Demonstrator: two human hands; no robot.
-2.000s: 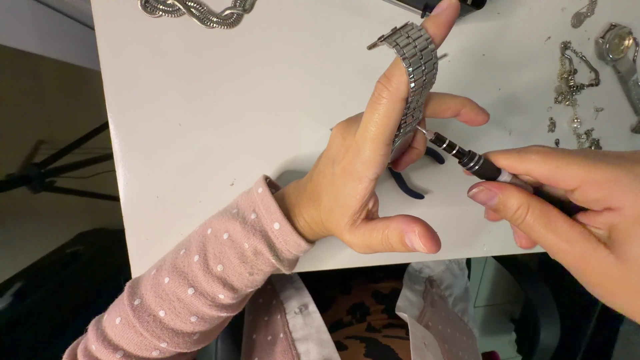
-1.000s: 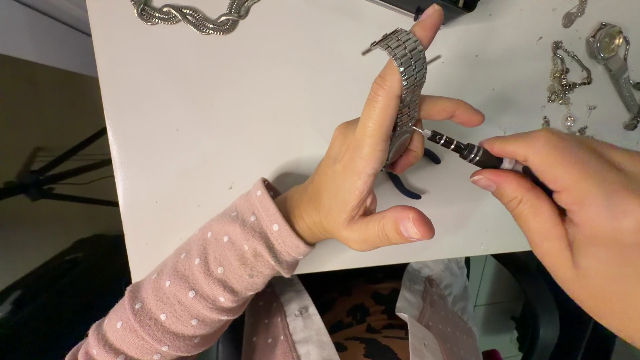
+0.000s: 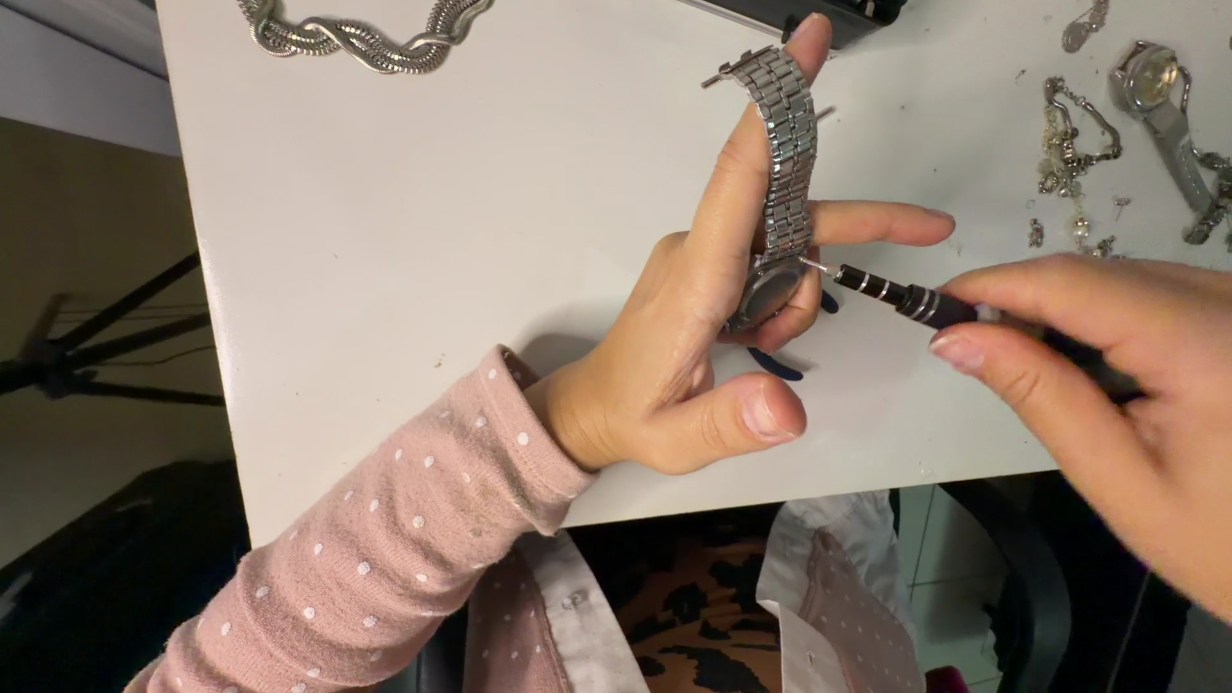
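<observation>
My left hand [image 3: 674, 337] holds a wristwatch [image 3: 773, 289] with a metal link bracelet [image 3: 789, 144]. The case sits low between its fingers, and the bracelet runs up along the raised index finger, its end curling over near the fingertip. In my right hand [image 3: 1078, 356] is a slim black precision screwdriver [image 3: 924, 303] with silver rings. Its thin tip meets the watch's edge where bracelet and case join; whether it touches is too small to tell. Behind the left hand, dark blue curved handles [image 3: 776, 365] of a tool lie on the table, partly hidden.
The white table [image 3: 433, 241] carries a twisted silver chain necklace [image 3: 385, 53] at the top left and a black box [image 3: 847, 19] at the top. To the right lie a second watch [image 3: 1160, 91], a tangled chain [image 3: 1064, 154] and small jewellery pieces. A black tripod [image 3: 58, 371] stands left of the table.
</observation>
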